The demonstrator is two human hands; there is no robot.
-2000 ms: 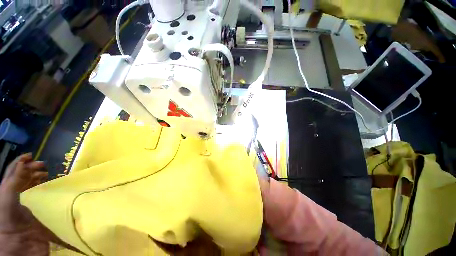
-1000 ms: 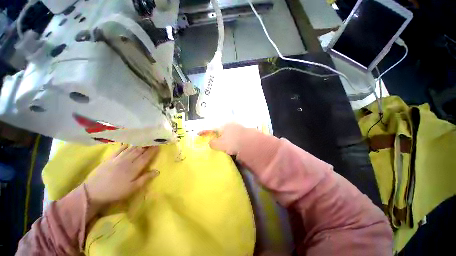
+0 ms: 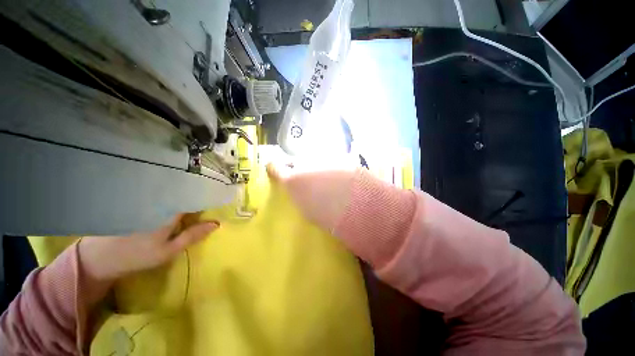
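Note:
The yellow tote bag body (image 3: 278,278) lies under the machine head (image 3: 104,160) and hangs towards me, with thin dark threads on it. My left hand (image 3: 150,247) lies on the bag at the head's lower edge, thumb apart, some fingers hidden by the head. My right hand (image 3: 310,191) is at the bag's upper right edge near the needle area (image 3: 240,167); glare washes it out and its fingertips are unclear, so its grip cannot be told. A small yellow piece (image 3: 244,149) shows beside the needle area.
A bright white lamp (image 3: 317,83) hangs just above my right hand. The pale work plate (image 3: 390,90) and black table (image 3: 487,153) lie to the right. Folded yellow bags (image 3: 606,208) are at the far right, below the control panel's stand (image 3: 567,90) and white cables.
My view has moved closer to the needle area. My left hand came from off the bag onto it. My right hand moved from the bag's right side up beside the needle area.

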